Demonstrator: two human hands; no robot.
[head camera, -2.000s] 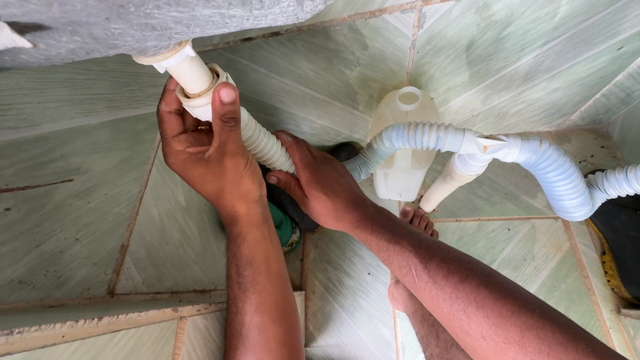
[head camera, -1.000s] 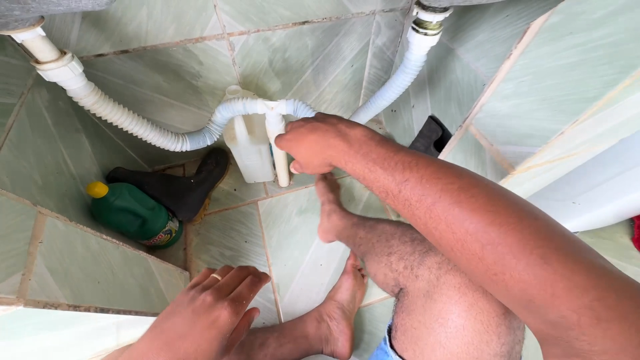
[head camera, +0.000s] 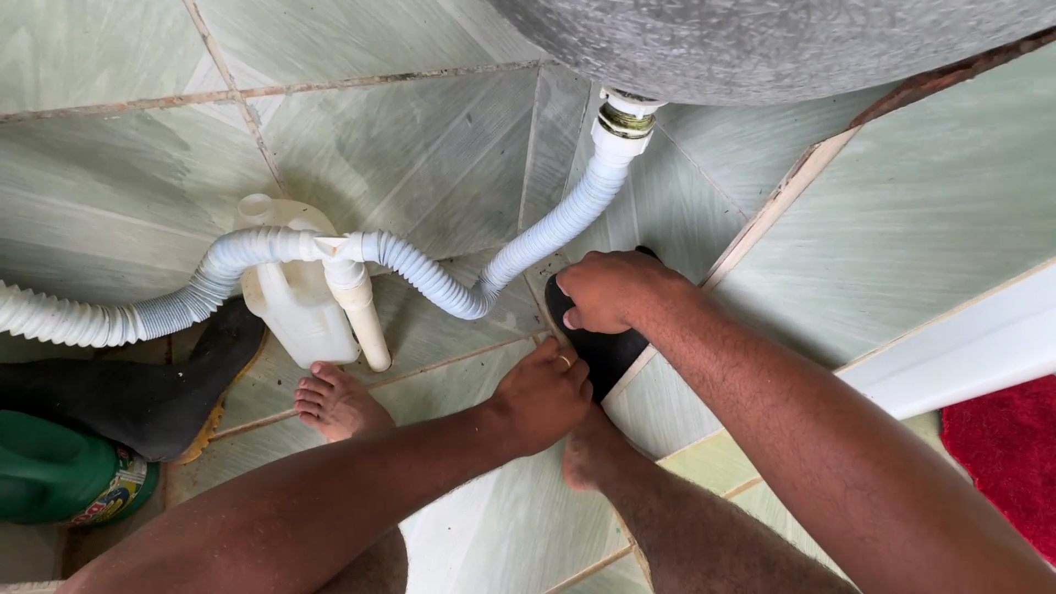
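My right hand (head camera: 610, 290) reaches down over a black rubber boot or slipper (head camera: 602, 355) on the floor, its fingers curled; whether it grips the black thing cannot be told. Close to its left edge is my left hand (head camera: 546, 396), a ring on one finger, fingers bent down over my foot and partly hidden. Above them a corrugated white drain hose (head camera: 553, 235) runs from the drain fitting (head camera: 623, 124) under a grey basin (head camera: 759, 49) to a white tee (head camera: 334, 247). A cream pipe (head camera: 363, 322) stands below the tee.
Behind the tee stands a translucent plastic jug (head camera: 297, 318). At the left lie a black rubber boot (head camera: 165, 392) and a green bottle (head camera: 66, 470). Tiled walls meet in a corner behind the hose. A white panel edge (head camera: 949, 355) and a red mat (head camera: 1006, 462) are at the right.
My right hand has left the pipe by the tee and moved right, down to the black thing. My left hand has come forward beside it. The view has shifted right since two seconds ago.
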